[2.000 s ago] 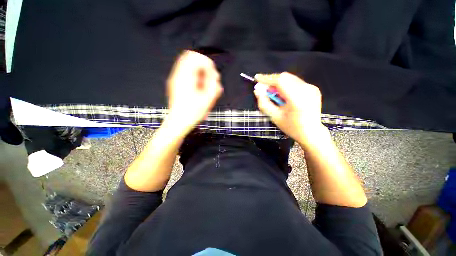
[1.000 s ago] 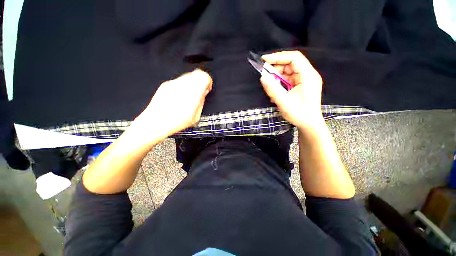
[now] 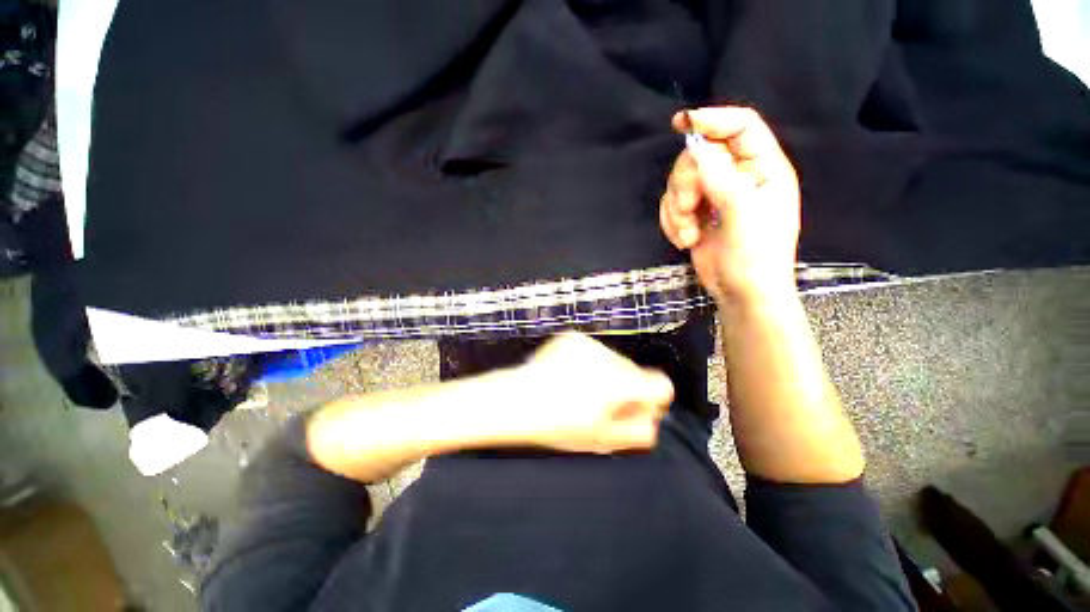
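Note:
A black garment [image 3: 299, 179] is spread over the table, with folds at the back. A checked strip [image 3: 478, 311] runs along its near edge. My right hand [image 3: 735, 197] is over the cloth, closed around the thread snips [image 3: 694, 141]; only a small bit of them shows at the fingertips. My left hand [image 3: 598, 401] is off the cloth, in front of my body, blurred, with its fingers curled. I cannot tell whether it holds anything.
The white table [image 3: 144, 341] shows at the left corner. Dark and checked garments [image 3: 36, 167] hang at the far left. A blue bin [image 3: 305, 361] is under the table edge. A brown box [image 3: 60, 556] stands lower left on the speckled floor [image 3: 932, 383].
My left hand has moved off the cloth, towards my body and to the right. My right hand has shifted slightly right and up, and the snips now show less.

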